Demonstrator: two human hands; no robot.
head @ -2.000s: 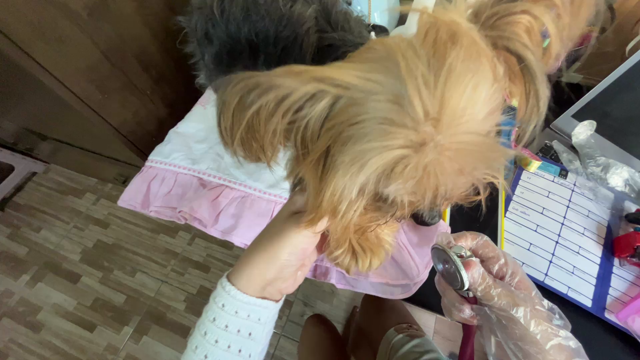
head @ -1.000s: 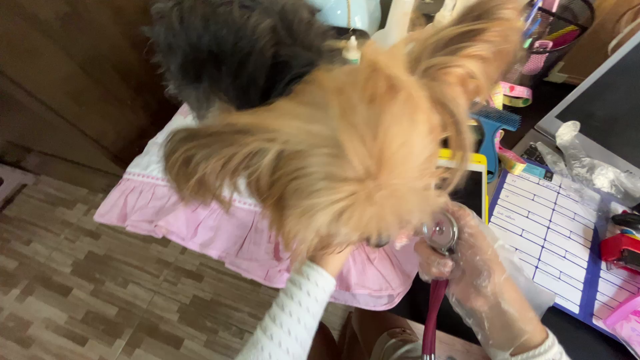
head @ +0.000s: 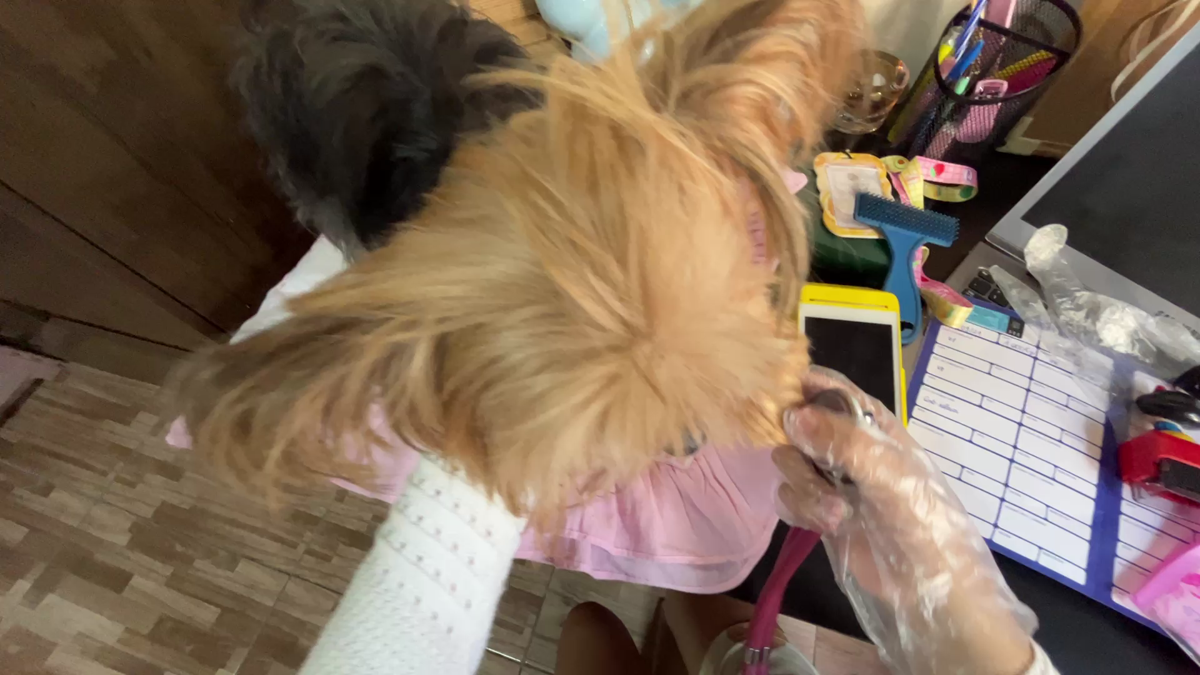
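Note:
A long-haired tan and dark dog [head: 600, 309] sits or stands on a pink ruffled cloth [head: 675, 525], its head bent toward me. My left hand is hidden under the dog's head hair; only the white knit sleeve shows. My right hand [head: 872, 478], in a clear plastic glove, holds a stethoscope's chest piece [head: 839, 408] beside the dog's muzzle, partly covered by my fingers. The stethoscope's maroon tube [head: 783, 591] hangs down from that hand.
At the right lie a yellow-cased phone [head: 853, 342], a blue grooming comb [head: 905, 244], a printed chart [head: 1022, 441], a red stapler-like object [head: 1162, 464] and crumpled clear plastic [head: 1116, 319]. A mesh pen holder [head: 994, 66] stands near a laptop [head: 1125, 187]. Tiled floor lies at lower left.
The chest piece in my right hand has moved up beside the dog's muzzle. My left hand, visible earlier under the dog's chin, is now hidden by hair. The dog's head has shifted.

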